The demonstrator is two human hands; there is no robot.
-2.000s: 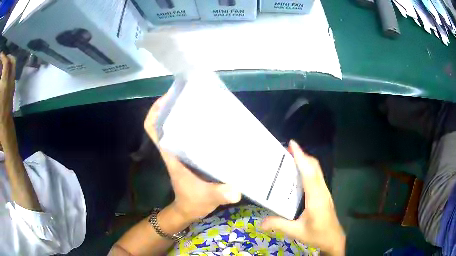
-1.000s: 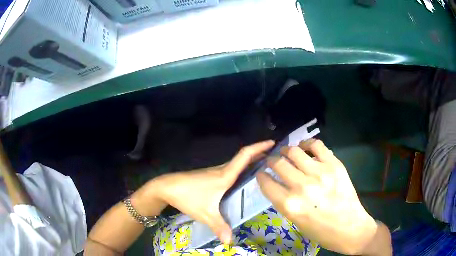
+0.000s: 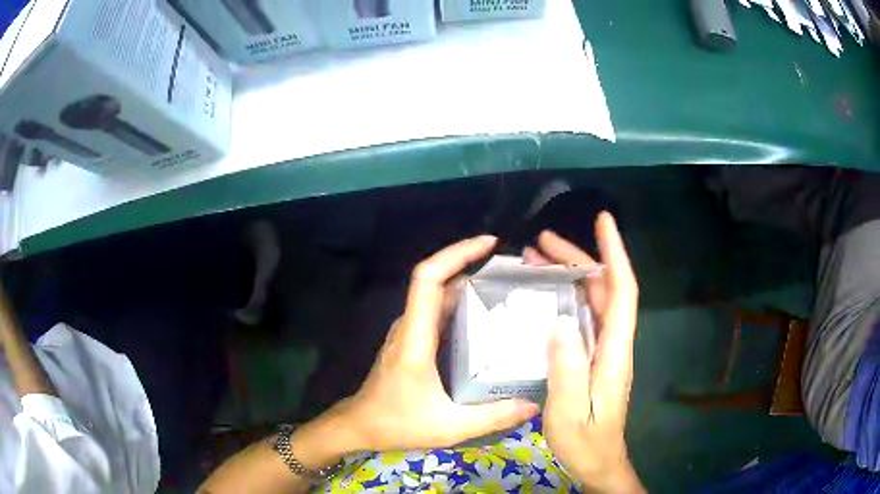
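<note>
A folding carton [image 3: 521,391] is upright over my lap, below the bench edge, with its end facing me. White panels show inside its end, and a flap stands up along its far side. My left hand [image 3: 410,362] holds the carton's left side, thumb along the near edge. My right hand [image 3: 598,371] is around its right side, with the thumb at the white panels. The carton's lower part is hidden.
Packed cartons [image 3: 125,92] stand on the white sheet [image 3: 415,92] at the back left. A grey fan handle [image 3: 712,24] and flat carton blanks [image 3: 806,19] lie on the green bench [image 3: 714,96]. Another person's white sleeve [image 3: 82,415] is at the left.
The carton was a narrow, flattened shape between my hands a second ago. It is now opened square with its end towards me, and my hands are on its two sides.
</note>
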